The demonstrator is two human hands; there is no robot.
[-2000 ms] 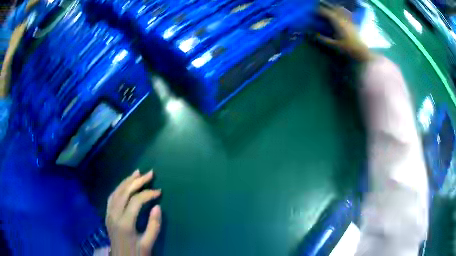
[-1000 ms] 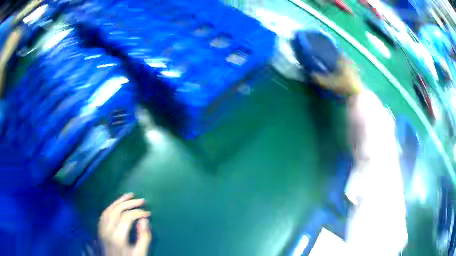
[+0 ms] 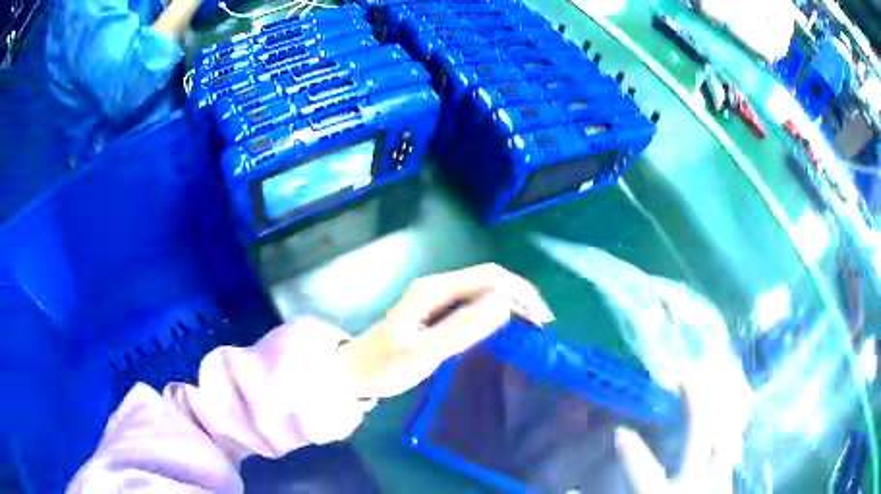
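Note:
A blue handheld unit [image 3: 589, 381] with a dark screen [image 3: 473, 400] is tilted in front of me, low in the view. My left hand [image 3: 468, 304] is at its upper left edge, fingers bent over it and fingertips partly hidden. My right hand [image 3: 691, 439] is blurred and holds its right end, beside a clear crinkled plastic bag [image 3: 657, 309]. The unit's lower part is cut off by the bottom edge of the picture.
Two rows of blue units stand at the back, the left row [image 3: 333, 121] with a lit screen facing me, the right row [image 3: 541, 106] with a dark one. A blue bin-like surface [image 3: 116, 241] is at left. Another person's sleeve [image 3: 111, 58] is at upper left.
My right hand has come back from the far right to the near right, now with a unit. My left hand has moved up and right onto it. The view has shifted.

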